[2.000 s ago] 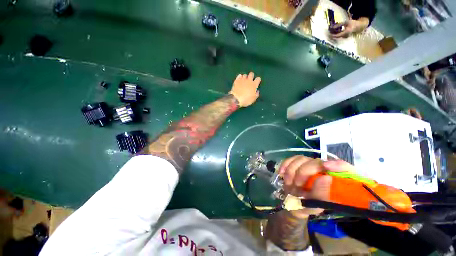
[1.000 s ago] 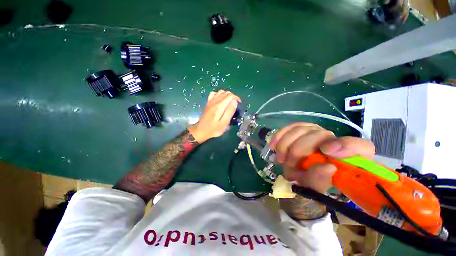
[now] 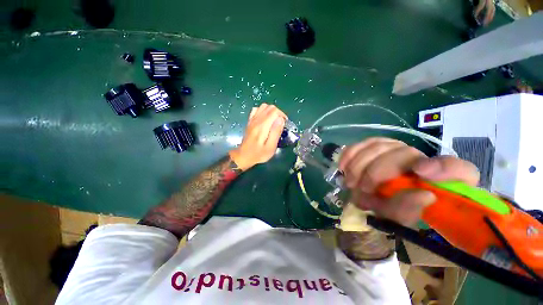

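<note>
My left hand (image 3: 262,136) is closed around a black finned housing (image 3: 287,137), which is mostly hidden by the fingers. My right hand (image 3: 399,176) grips the orange electric screwdriver (image 3: 476,220) with its lime-green strip. The silver nozzle head (image 3: 308,145) is just right of the housing; I cannot tell if they touch. A cream tape wrap (image 3: 355,218) binds the hoses below my right hand. Several black finned housings (image 3: 174,136) lie grouped on the green surface to the left.
Tiny bright specks (image 3: 256,91) are scattered beyond my left hand. Another black housing (image 3: 299,34) lies further up. A grey post (image 3: 464,59) slants in at right above the white feeder box (image 3: 512,137). A pale hose (image 3: 381,127) arcs to the box. Another person's hand (image 3: 485,11) shows top right.
From two seconds ago, my left hand has come back and closed on a housing. Since one second ago, the screwdriver and nozzle have moved slightly right, and the far housing has shifted right.
</note>
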